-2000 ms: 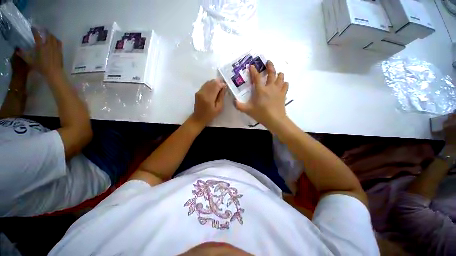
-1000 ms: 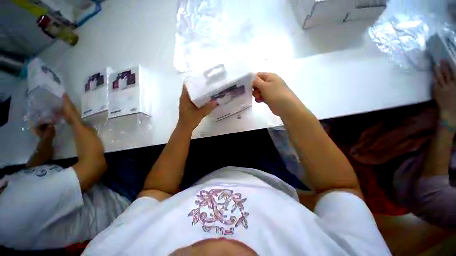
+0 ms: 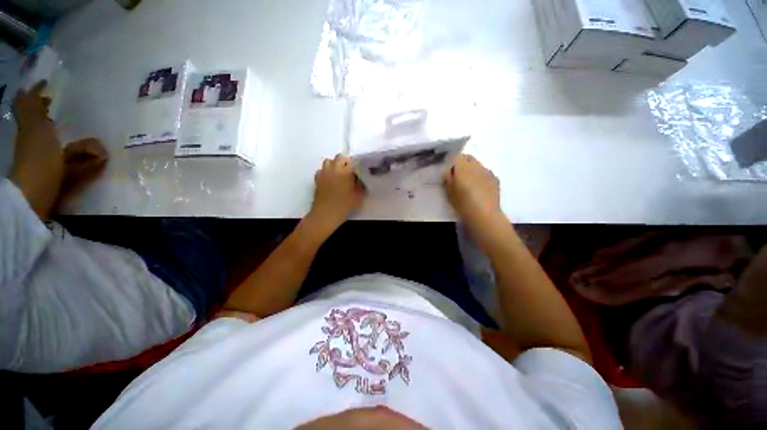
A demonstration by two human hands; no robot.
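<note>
A white retail carton [image 3: 408,172] with a dark purple picture is held upright at the table's front edge. A pale hang tab [image 3: 406,123] with a rounded slot stands at its top edge. My left hand [image 3: 339,190] grips the carton's left side. My right hand [image 3: 473,188] grips its right side. The fingers behind the carton are partly hidden. Whether film covers the carton cannot be told.
Two cartons [image 3: 212,113] lie side by side at left. Clear plastic [image 3: 366,42] lies beyond my hands; another clear plastic pile [image 3: 711,130] lies at right. Stacked cartons [image 3: 601,38] stand at back right. Another person's arm [image 3: 38,151] is at far left.
The carton has turned from tilted to nearly square to me, its hang tab now facing away. My right hand has come down onto its right side. The view has shifted.
</note>
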